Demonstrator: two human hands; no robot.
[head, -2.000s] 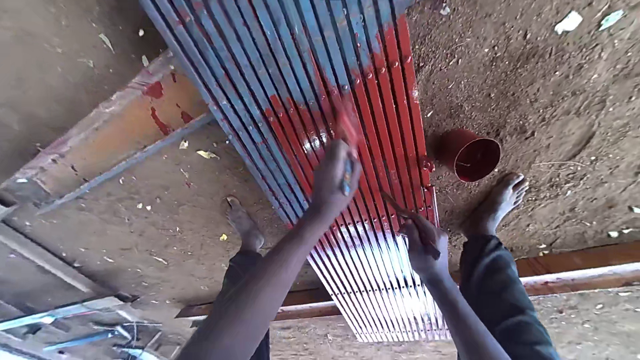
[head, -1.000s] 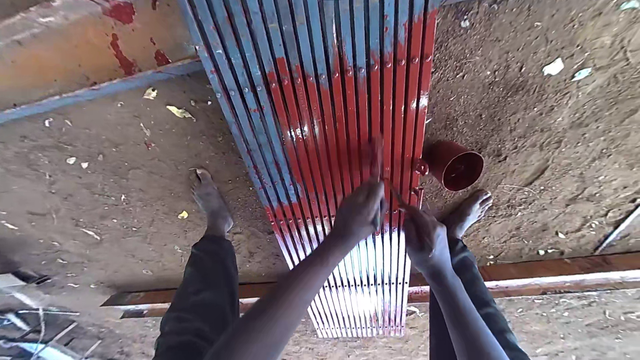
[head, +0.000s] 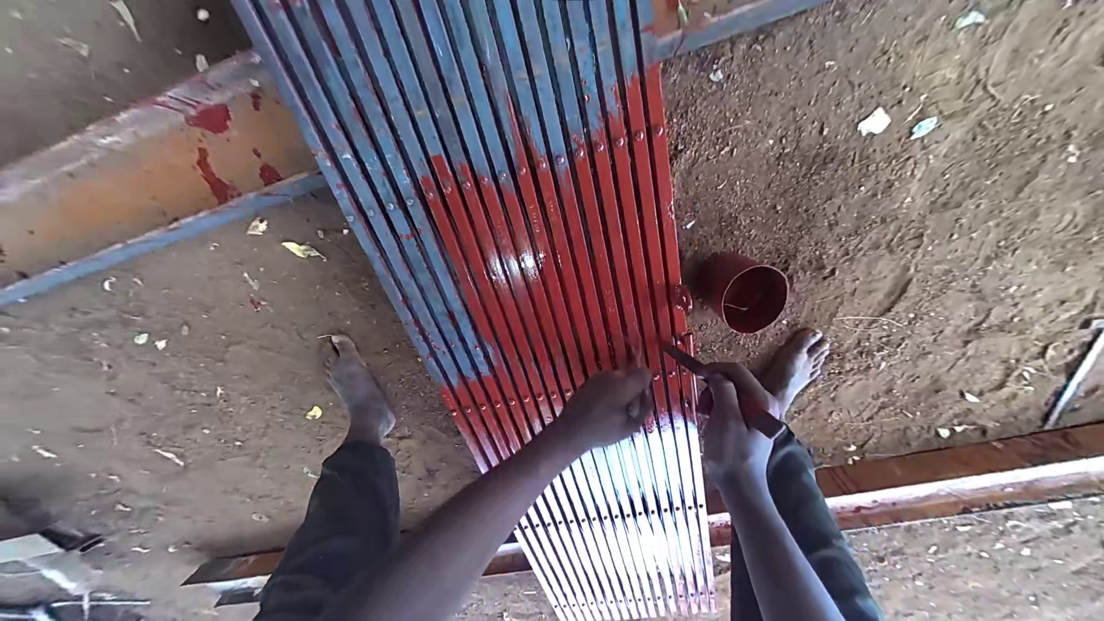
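Note:
A long panel of narrow parallel metal slats (head: pixel 552 259) lies between my feet, part blue-grey, part wet red; its near end glares white. My left hand (head: pixel 608 405) is closed on a brush, over the red slats right of the panel's middle. The brush is blurred and mostly hidden by the fingers. My right hand (head: pixel 737 414) grips a thin flat strip (head: pixel 686 358), whose tip rests at or just above the panel's right edge; its other end sticks out behind the fingers. Just past that hand, a red-coated can (head: pixel 755 297) lies tilted on the dirt, its mouth toward me.
A rusty steel beam (head: pixel 259 147) with red splashes runs under the panel at the upper left. Another beam (head: pixel 966 479) crosses beneath the near part. My bare feet stand on the dirt at both sides. Metal pieces (head: pixel 52 561) lie at the lower left.
Since two seconds ago, my left hand has moved toward the panel's right edge, nearer my right hand. More of the slats there are red than in the earliest frame. The view has shifted.

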